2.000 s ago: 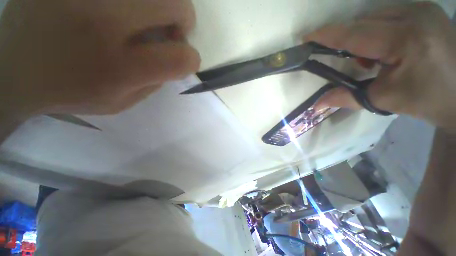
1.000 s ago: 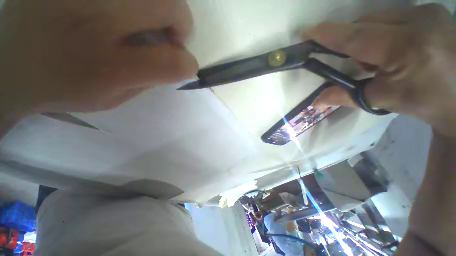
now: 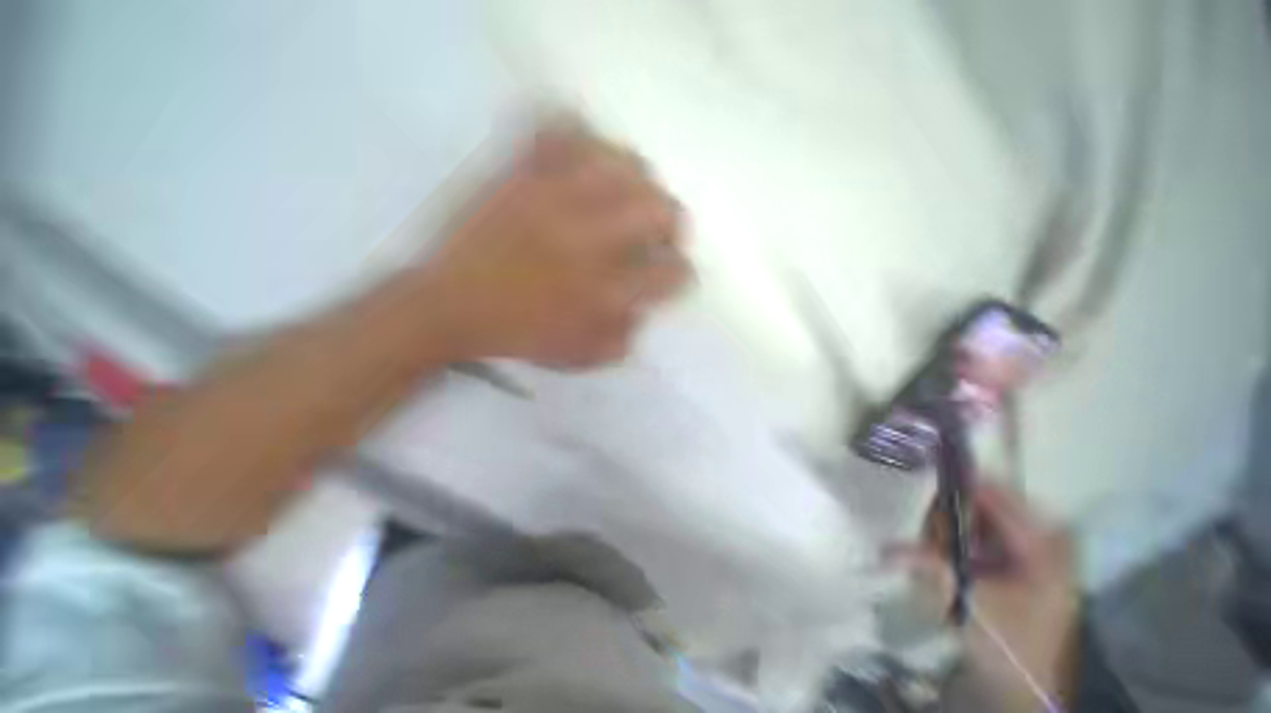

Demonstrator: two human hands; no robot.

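Cream sheet material (image 3: 836,153) covers the table, with a whiter sheet (image 3: 669,418) on the wearer's side; the frame is blurred. My left hand (image 3: 592,251) is closed over the sheet near the middle; I cannot make out what is between its fingers. My right hand (image 3: 997,550) is at the lower right, around the handles of dark shears (image 3: 953,481). The blades point up in the picture, across a smartphone (image 3: 913,418) with a lit pinkish screen; whether they are open is unclear.
A dark cable-like line or fold (image 3: 1066,223) runs above the phone. Blurred dark clutter (image 3: 871,690) lies beyond the table edge at the bottom. A red item (image 3: 112,376) and blue items (image 3: 272,669) show at the left and lower left.
The view has shifted and blurred. My right hand has drawn back with the shears, toward the lower right. The shears have left the cut line, and my left hand appears farther from the camera.
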